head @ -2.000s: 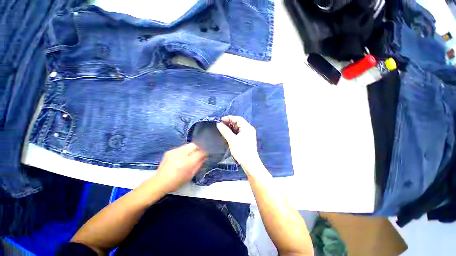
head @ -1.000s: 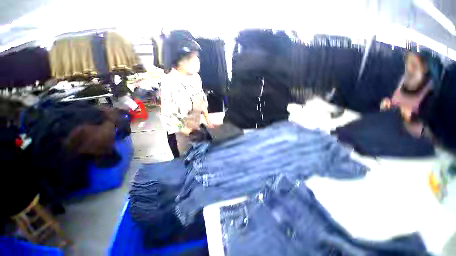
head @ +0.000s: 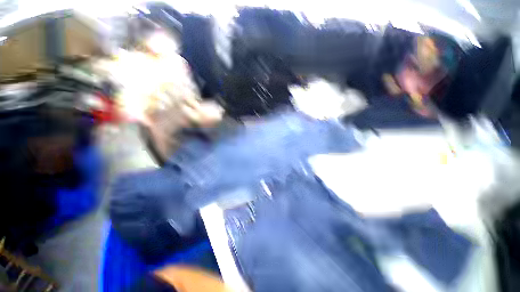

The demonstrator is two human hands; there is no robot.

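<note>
The whole view is strongly blurred. Blue jeans [head: 296,245] lie spread on the white table [head: 393,177], nearest in front of me. A skin-coloured shape, my left hand or forearm [head: 191,279], shows at the bottom edge left of the table corner, cut off and smeared. Its fingers and anything in them cannot be made out. My right hand is not in view.
A pile of jeans [head: 256,151] lies across the table's far left part. Stacked dark jeans [head: 142,199] sit in a blue bin [head: 117,256] beside the table. One person [head: 165,85] stands beyond the pile, another [head: 422,80] at the far right. Dark garments hang behind.
The view first swung up from the table to the room, then shifted slightly. The person at left appears nearer. A skin-coloured shape has come in at the bottom edge.
</note>
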